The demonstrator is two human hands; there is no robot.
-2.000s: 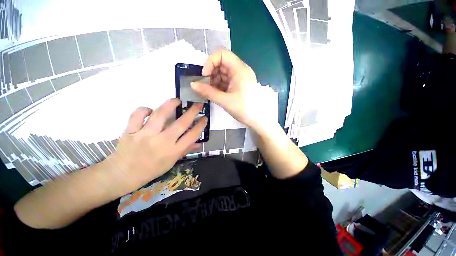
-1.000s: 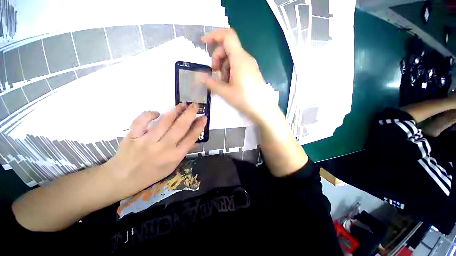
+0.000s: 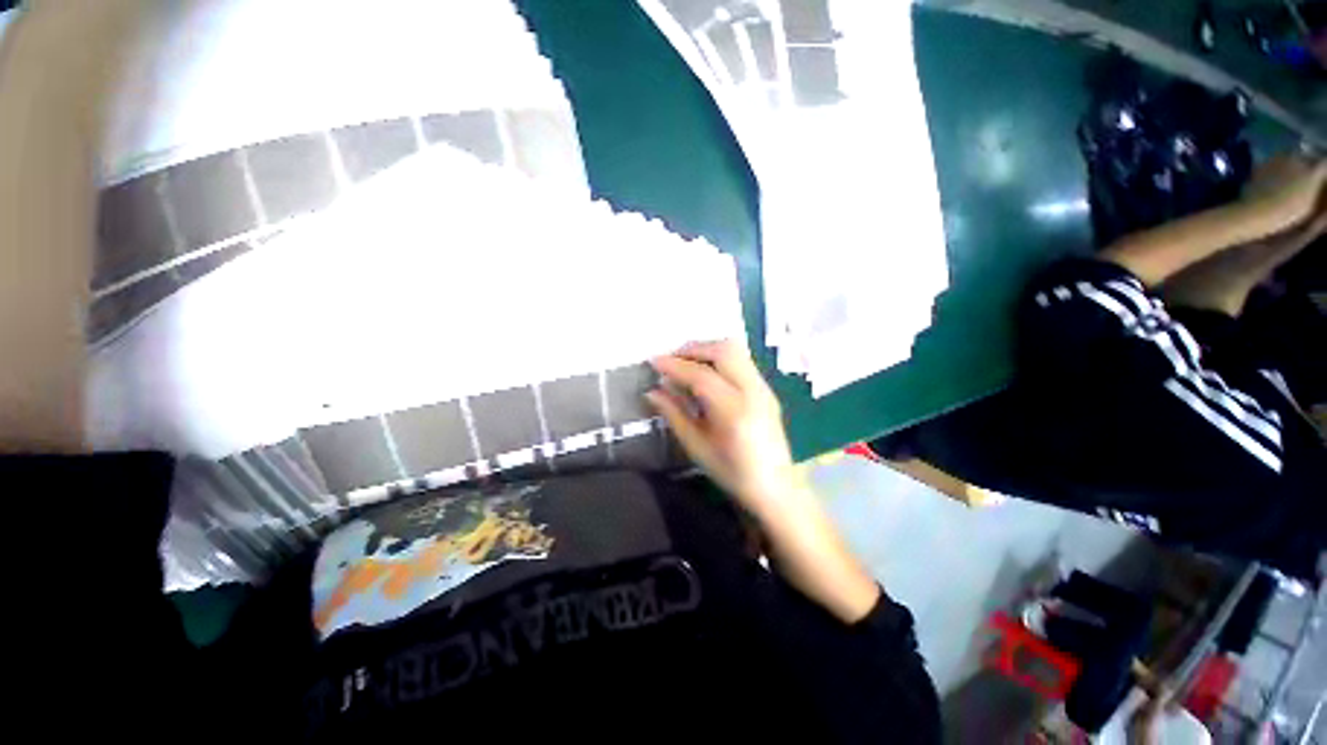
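Observation:
A strip of grey film rectangles [image 3: 498, 422] with a white edge lies nearest my body, on the fanned white sticker sheets [image 3: 480, 277]. My right hand [image 3: 728, 419] is at the strip's right end, with its fingers curled at the last rectangle. Whether the fingertips hold a film is too unclear to tell. My left forearm rises blurred along the left edge, and my left hand is cut off by the picture's edge. No phone shows in this frame.
A separate heap of white sheets [image 3: 851, 218] lies to the right on the green tabletop [image 3: 1004, 189]. Another worker's black sleeve with white stripes [image 3: 1164, 357] is at the right, near a shiny black plastic heap [image 3: 1157, 160]. A red bin [image 3: 1036, 655] is below.
The phone is no longer in view. My left hand has left the phone and gone out past the upper left. My right hand has moved down to the strip's end. The view has shifted.

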